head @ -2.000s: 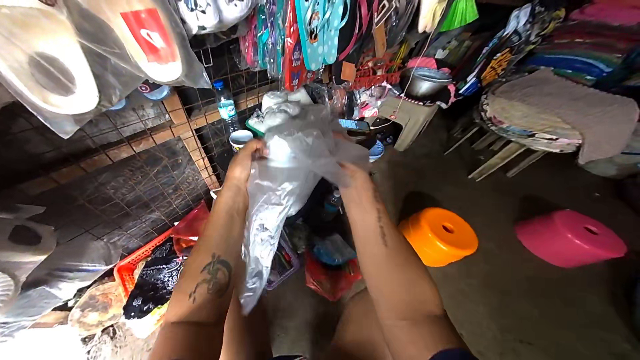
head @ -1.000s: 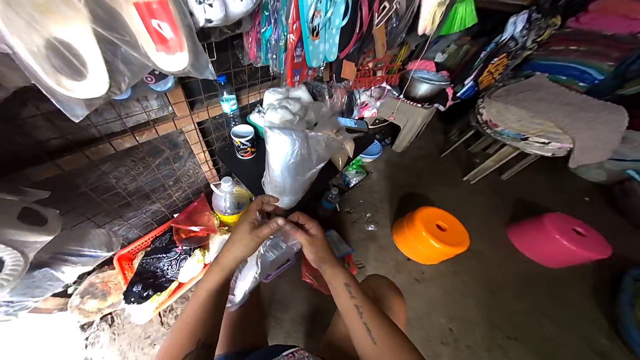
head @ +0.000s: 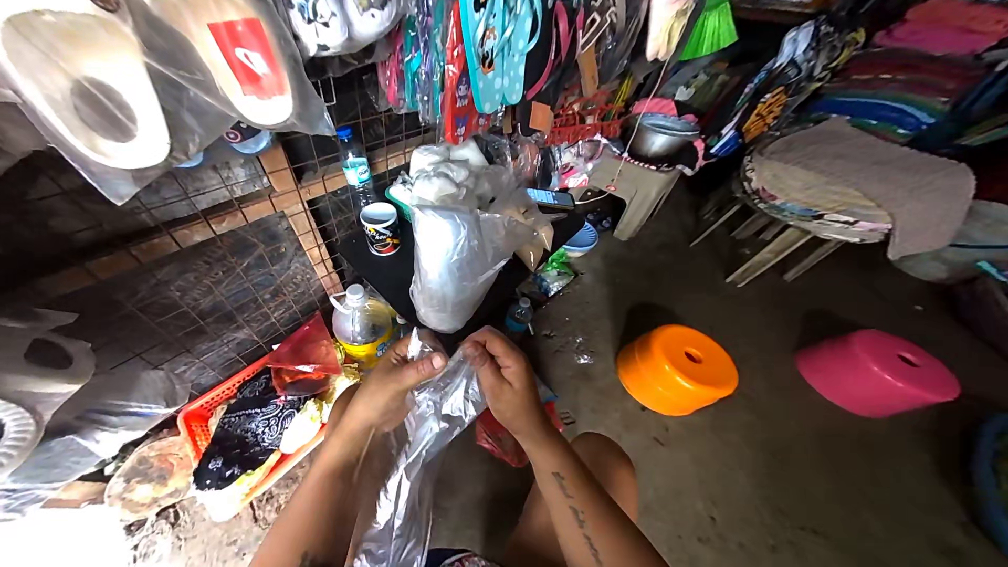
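Both hands pinch the upper edge of a long, clear plastic bag (head: pixel 425 449), which hangs down between my forearms. My left hand (head: pixel 394 382) grips its left side with thumb and fingers, and my right hand (head: pixel 504 378) holds the right side close by. Just beyond the hands, a filled translucent plastic bag (head: pixel 457 268) rests on a black-topped table (head: pixel 402 291). Behind it lie whitish bundles (head: pixel 449 177) in thin plastic. A printed cup (head: pixel 380 228) and a water bottle (head: pixel 356 169) stand on the left of the table; a phone (head: pixel 550 198) lies at its back.
A red-orange plastic basket (head: pixel 189 425) with cloths is at left beside a bottle of yellow liquid (head: pixel 362 327). An orange stool (head: pixel 677 370) and a pink stool (head: pixel 878 372) stand at right. Bagged slippers (head: pixel 87 87) and flip-flops (head: pixel 492 55) hang above. A metal pot (head: pixel 661 135) sits farther back.
Two seconds ago, the hands were higher, in front of the table, with crumpled plastic between them. They have come down toward my lap, and the clear bag is now drawn out lengthwise.
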